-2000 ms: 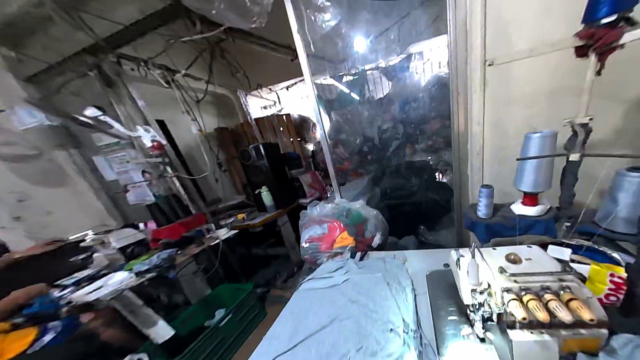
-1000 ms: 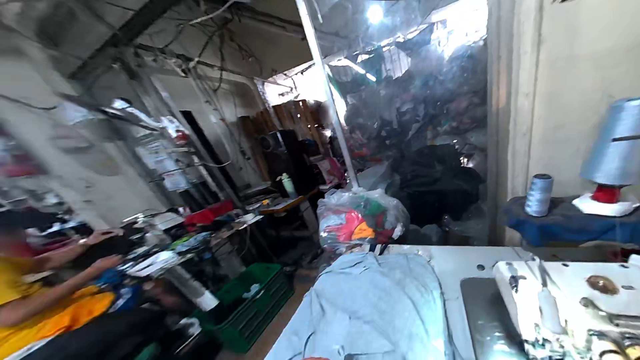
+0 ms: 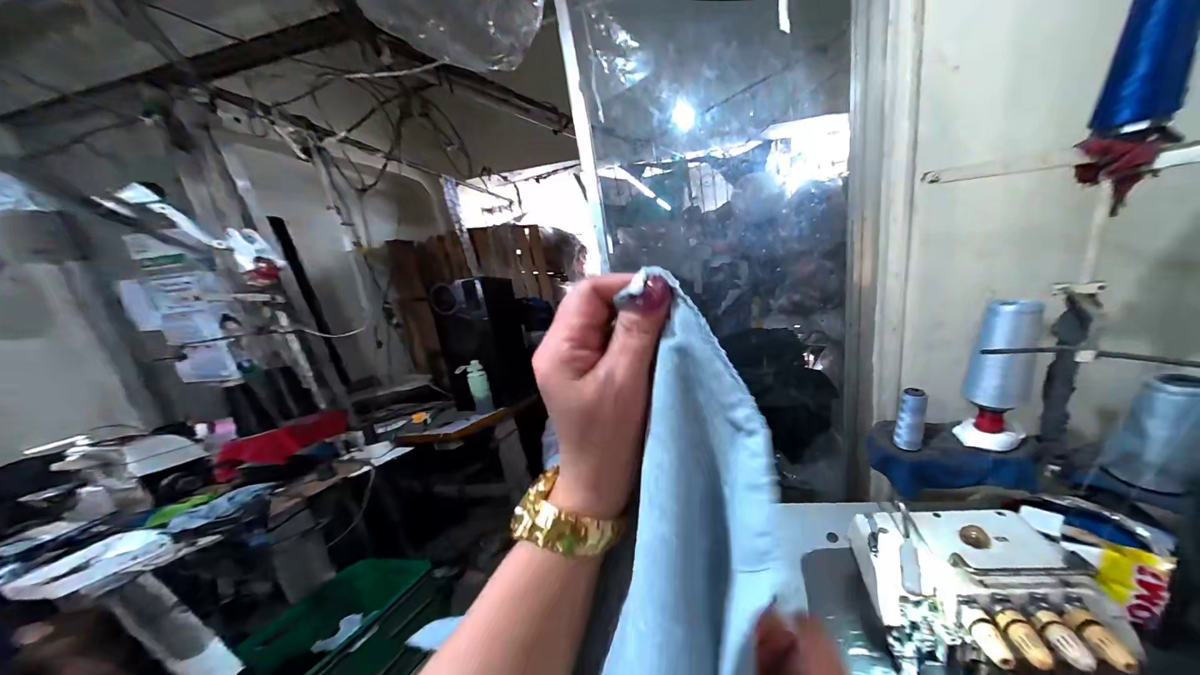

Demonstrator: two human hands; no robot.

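Observation:
Raised in the centre, my left hand [image 3: 609, 366] pinches the upper corner of a light blue fabric piece [image 3: 698, 469] between thumb and fingers; a gold bracelet [image 3: 562, 525] circles that wrist. The cloth hangs down in folds, its edge facing right. Low at the bottom edge, my right hand [image 3: 797, 642] is blurred and partly out of frame, its fingertips against the cloth's lower right edge; its grip cannot be made out. Right of the cloth, an overlock sewing machine [image 3: 975, 544] stands on a white table [image 3: 816, 520].
Thread cones, one light blue [image 3: 1003, 356] and one dark blue [image 3: 1139, 66], stand at the right. A small thread spool [image 3: 909, 420] is beside them. A green plastic crate [image 3: 337, 609] is at lower left, near a cluttered worktable [image 3: 122, 553]. Clear plastic sheeting [image 3: 722, 94] hangs behind.
Light blue fabric lay on the table a second ago; a piece is now held up by my left hand, which has come into view with my right. The view has shifted slightly.

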